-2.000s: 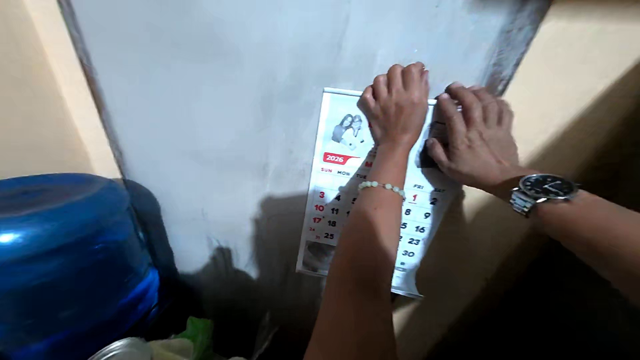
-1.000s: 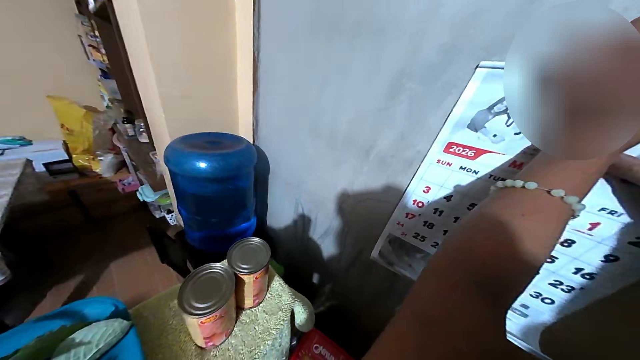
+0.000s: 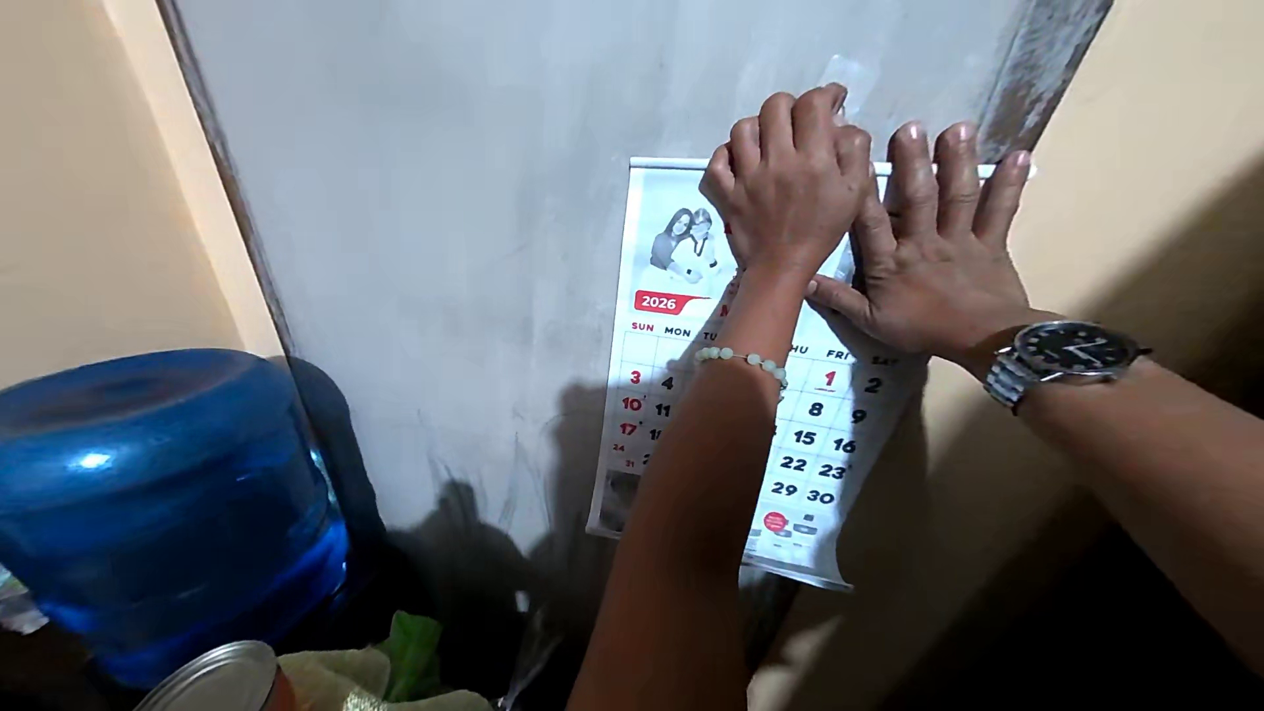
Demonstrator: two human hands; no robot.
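Note:
A paper wall calendar with a printed photo and red and black dates lies against a grey wall panel, its lower right corner curling outward. My left hand, with a pale bead bracelet at the wrist, is at the calendar's top edge, fingers bent over a piece of clear tape that shows above them on the panel. Whether those fingers pinch the tape is hidden. Flat on the calendar's upper right part rests my right hand, fingers spread over the top edge, a metal wristwatch on that wrist.
A large blue water jug stands at the left beside the panel. Below it are the top of a tin can, a greenish cloth and a green leaf. Cream wall surfaces flank the panel.
The view swung left and came back. Compared with two seconds ago, my right hand has its fingers spread flatter, and clear tape now shows above my left hand.

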